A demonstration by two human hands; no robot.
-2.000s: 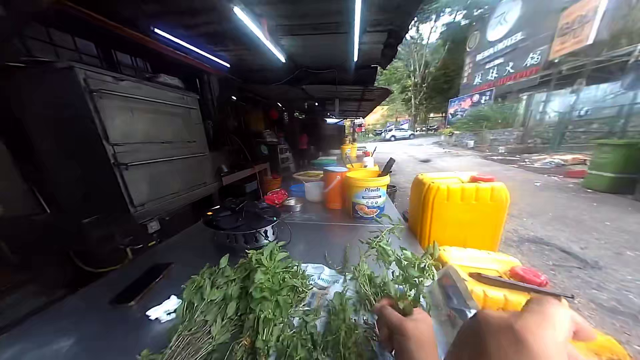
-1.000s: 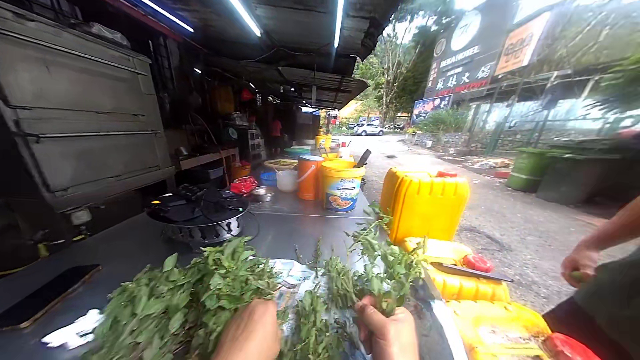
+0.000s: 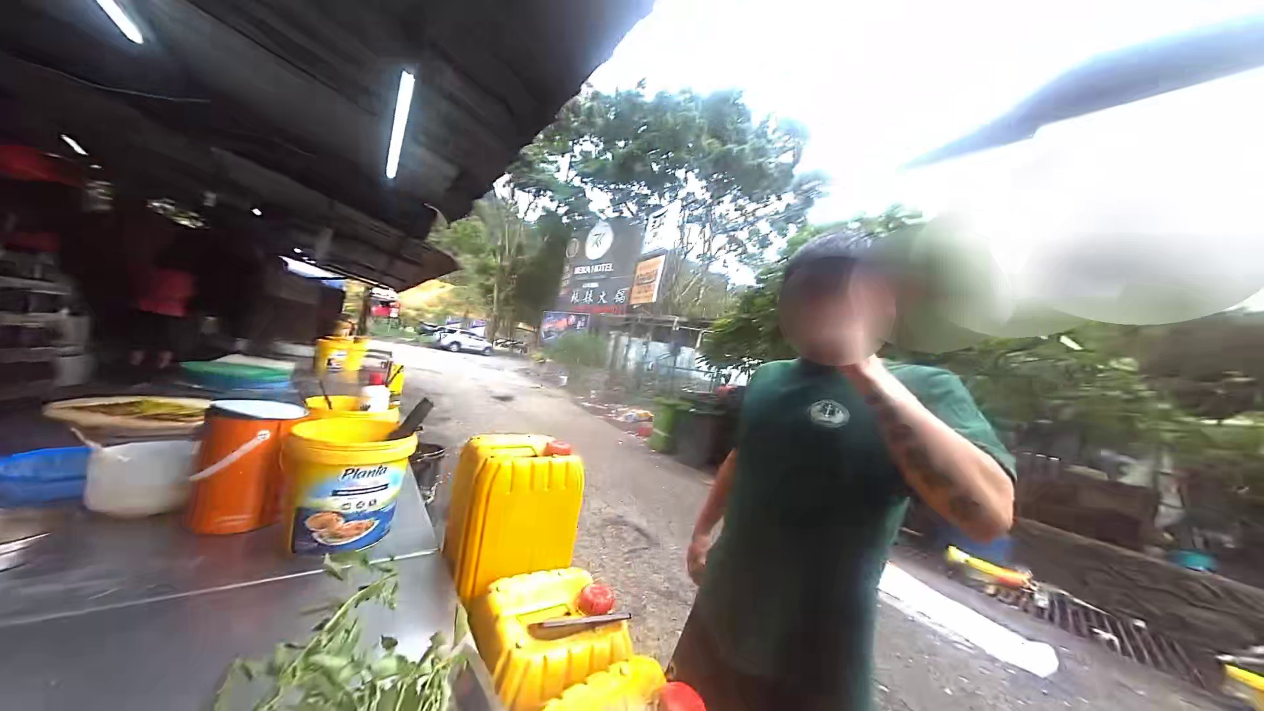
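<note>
Leafy green herb stems (image 3: 346,652) lie at the bottom of the head view, on the near right part of a stainless steel table (image 3: 128,632). Neither my left hand nor my right hand shows; both are outside the frame. Beyond the stems stands a yellow plastic bucket (image 3: 346,494) with a dark handle sticking up from it. An orange bucket (image 3: 242,469) with a pale lid is beside it on the left. A knife (image 3: 583,622) lies on top of a yellow jerrycan (image 3: 548,657) with a red cap, next to the table's right edge.
A taller yellow jerrycan (image 3: 518,513) stands by the table. A person in a green shirt (image 3: 829,494) stands just right of the jerrycans, one arm raised. On the table's left are a white tub (image 3: 138,479), a blue basin (image 3: 44,476) and a round tray (image 3: 133,410) of greens.
The view has swung far right and up. Both hands, which were at the herbs a second ago, have left the frame. The person at the right, earlier partly seen, now shows down to the thighs.
</note>
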